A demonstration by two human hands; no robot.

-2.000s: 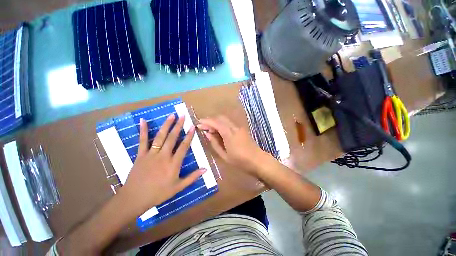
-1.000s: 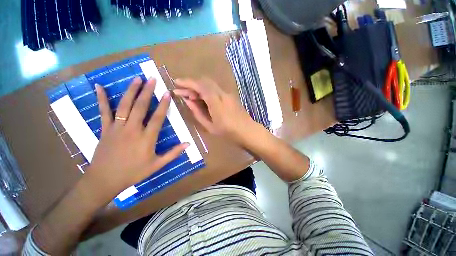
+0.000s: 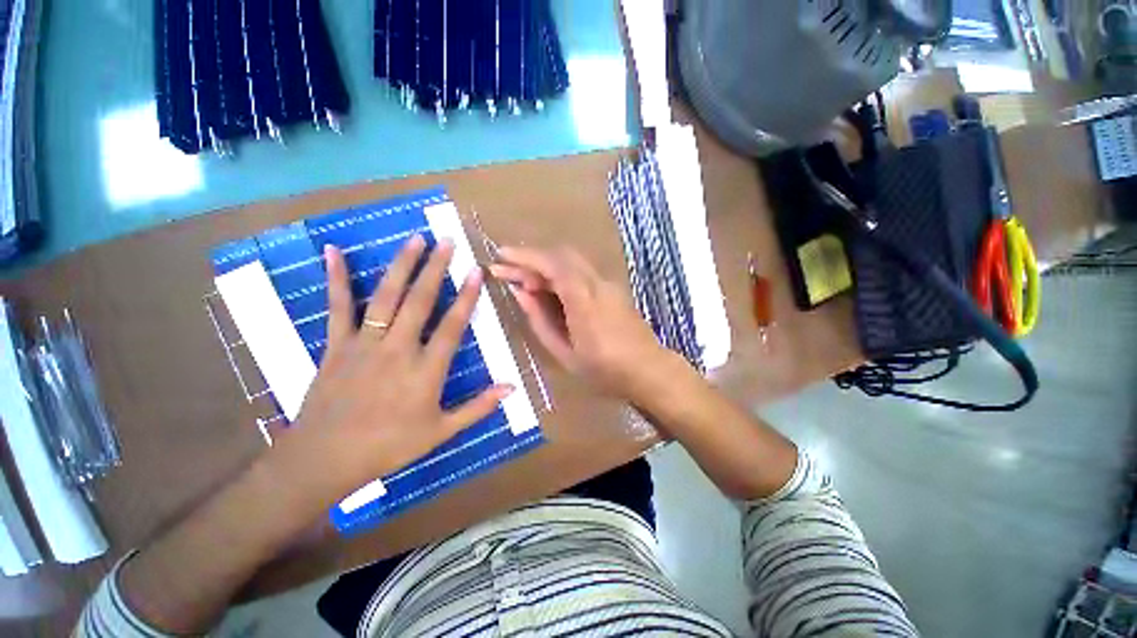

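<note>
A blue solar cell sheet (image 3: 287, 253) lies on the brown bench in front of me, with a white strip (image 3: 268, 337) near its left edge and another (image 3: 501, 361) near its right edge. Thin silver ribbon (image 3: 536, 361) lies just beyond the right edge, and more ribbon (image 3: 237, 349) beyond the left edge. My left hand (image 3: 393, 361) is flat on the sheet, fingers spread, covering its middle. My right hand (image 3: 574, 312) is at the sheet's upper right edge, thumb and fingertips pinched on the silver ribbon; the pinched part is hidden.
Dark cell stacks (image 3: 243, 69) lie on the pale green-blue mat (image 3: 362, 156). Ribbon bundles lie right (image 3: 655, 256) and left (image 3: 75, 405), beside white strips. At the right are a grey vented machine (image 3: 773, 75), a yellow sponge (image 3: 824, 268), a black holder (image 3: 916, 256) and red-and-yellow-handled scissors (image 3: 1007, 274).
The camera view has shifted, first one way and then back. Both hands keep nearly the same places on the sheet, the left spread flat and the right pinching at the right edge.
</note>
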